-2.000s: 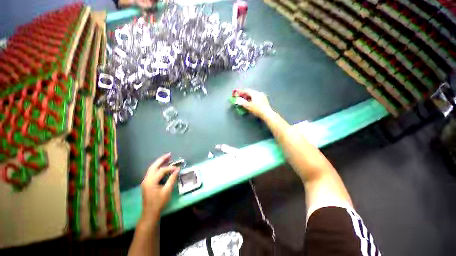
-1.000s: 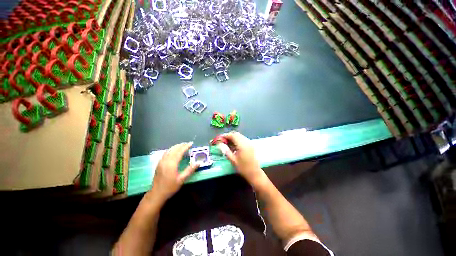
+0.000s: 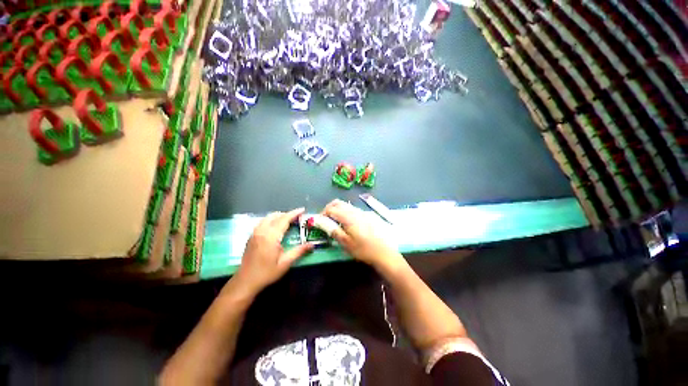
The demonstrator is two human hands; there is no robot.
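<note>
The square jig with a pale rim (image 3: 303, 226) sits at the bench's front edge, partly hidden by my fingers. A green board with a red loop (image 3: 317, 232) lies in or on it. My left hand (image 3: 275, 245) holds the jig's left side between thumb and finger. My right hand (image 3: 351, 230) has its fingers on the board with the red part under them. Two green boards with red loops (image 3: 345, 175) lie on the mat beyond. A slim pale tool (image 3: 376, 206) lies near the edge beside my right hand.
A large heap of clear square frames (image 3: 324, 53) covers the far mat, with a few loose frames (image 3: 311, 150) nearer. Cardboard stacks (image 3: 98, 196) with red-green boards stand left, and more stacks (image 3: 581, 113) stand right. A red and white box (image 3: 435, 15) is beside the heap.
The board in my right hand has moved left onto the jig, and my hands have come together. Earlier, my right hand was out over the mat at the boards. The view has shifted.
</note>
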